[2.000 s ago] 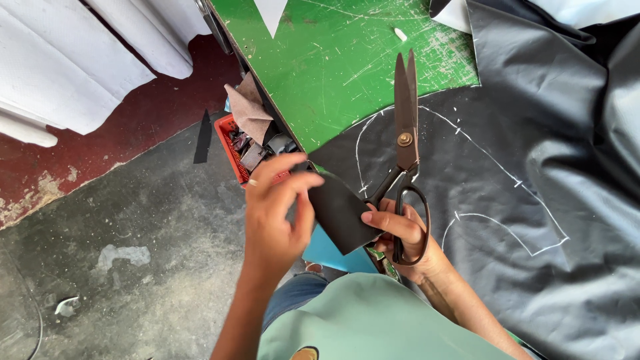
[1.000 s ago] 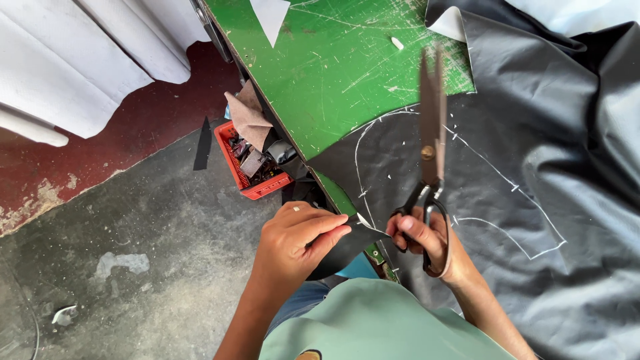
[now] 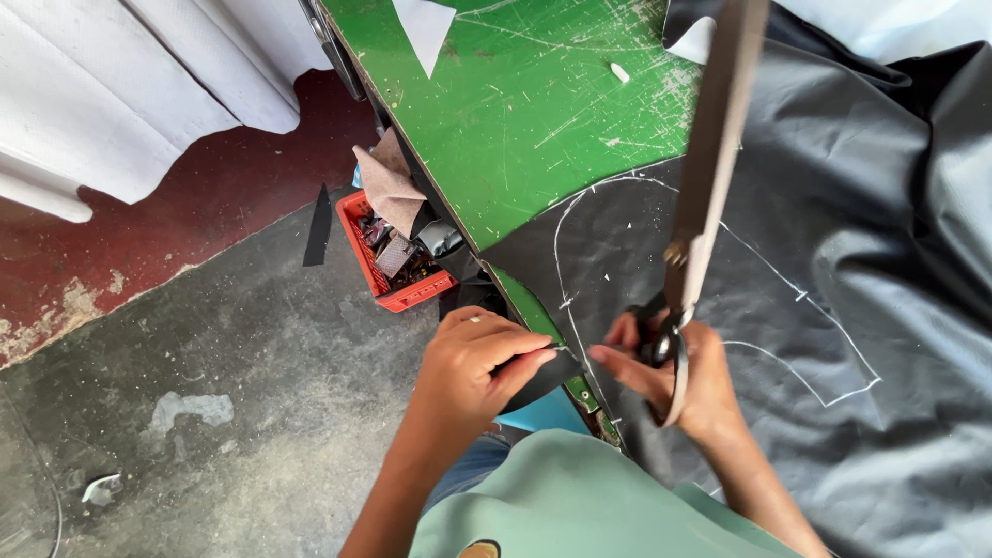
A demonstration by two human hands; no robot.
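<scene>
My left hand pinches the edge of a small black fabric piece between thumb and fingertips, beside the table's edge. Large metal scissors point away from me in my right hand, with fingers through the black handles and the blades together. The thumb and forefinger of that hand reach toward the left fingertips; whether they touch the piece is unclear. Beneath the scissors, black sheet material, marked with a white curved outline, lies over the table.
The green scratched tabletop holds a white chalk piece and a white triangular scrap. A red plastic basket of scraps stands beside the table. A black strip lies on the floor. White curtains hang at the upper left.
My left hand, seen with fingers spread two seconds ago, now pinches the black piece, which my right hand held then. The scissors have risen closer to the camera.
</scene>
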